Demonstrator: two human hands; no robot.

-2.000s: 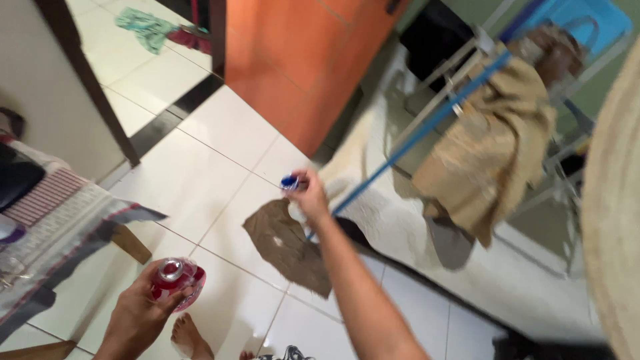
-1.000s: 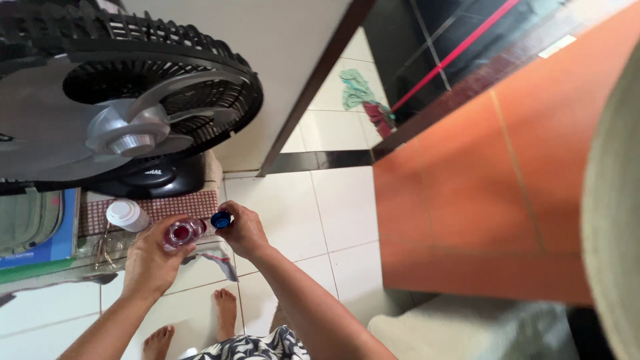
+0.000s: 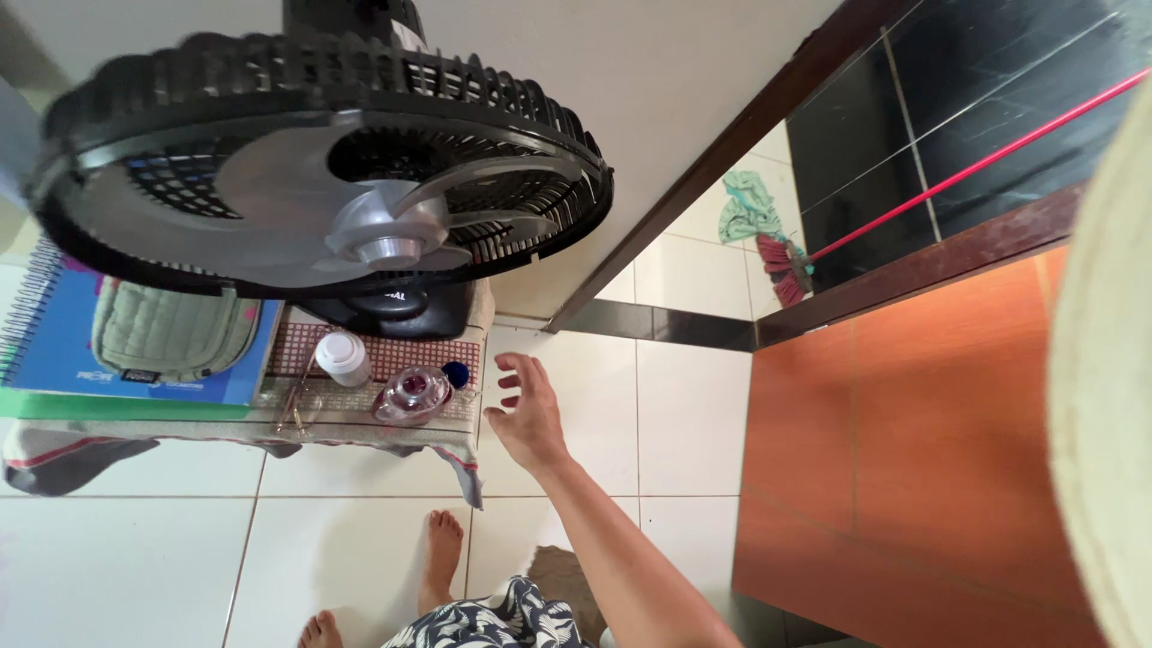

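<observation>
My right hand point(image 3: 531, 409) is just off the right end of a cloth-covered table point(image 3: 360, 430), its fingers parted and curled with nothing between them. Nearest to it on the cloth is a blue cap point(image 3: 456, 374). Beside the cap stands a clear bottle with red liquid point(image 3: 414, 396), its neck uncovered. A white-lidded container point(image 3: 343, 358) stands left of the bottle, with a pair of eyeglasses point(image 3: 299, 407) next to it. My left hand is out of view.
A black fan point(image 3: 387, 216) with exposed blades overhangs the table. A notebook point(image 3: 193, 391) carries a quilted pouch point(image 3: 171, 328). An orange door point(image 3: 909, 432), a dark door frame point(image 3: 666, 189) and a red-handled broom point(image 3: 972, 166) are at the right.
The bottle and the blue cap, held in my hands a second ago, now rest on the table. My right hand has let go of the cap; my left hand has left the view.
</observation>
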